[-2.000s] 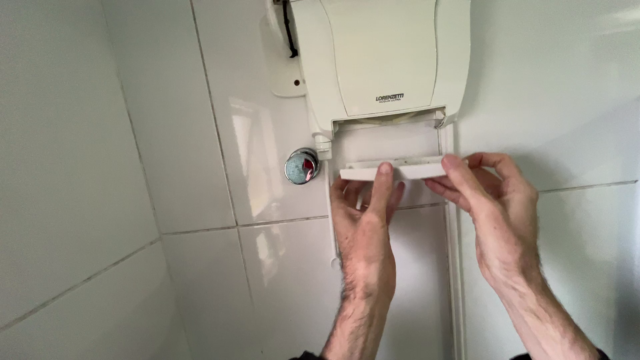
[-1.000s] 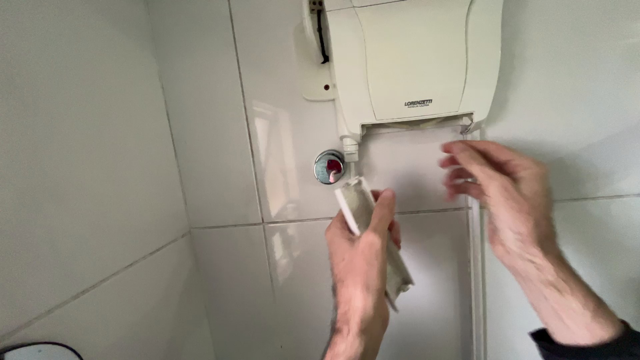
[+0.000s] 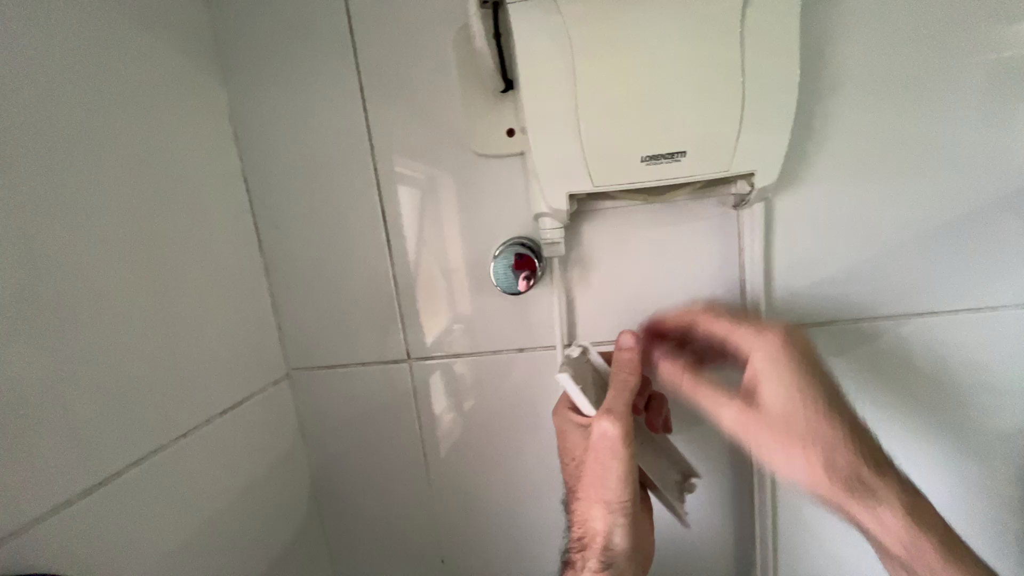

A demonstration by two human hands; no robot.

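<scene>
My left hand (image 3: 608,448) grips a white plastic cover piece (image 3: 668,468), which slants from upper left to lower right with its hollow side partly showing. My right hand (image 3: 760,392) is blurred, its fingertips close beside my left thumb; whether anything is between them cannot be told. Above both hands a cream Lorenzetti electric shower unit (image 3: 656,96) is fixed to the wall. Along its lower edge is an open recess (image 3: 664,192), with a bit of wire or fitting at the right end.
A round chrome fitting (image 3: 517,266) sticks out of the tiled wall left of the unit. A thin white hose (image 3: 559,308) hangs from the unit's lower left connector (image 3: 551,234). White trunking (image 3: 758,264) runs down at the right. A black cord (image 3: 502,52) shows at the upper left.
Two seconds ago both hands held the cover piece level beneath the unit. My left hand then held it slanted, lower down, with my right hand apart; now my right hand has come back close to my left.
</scene>
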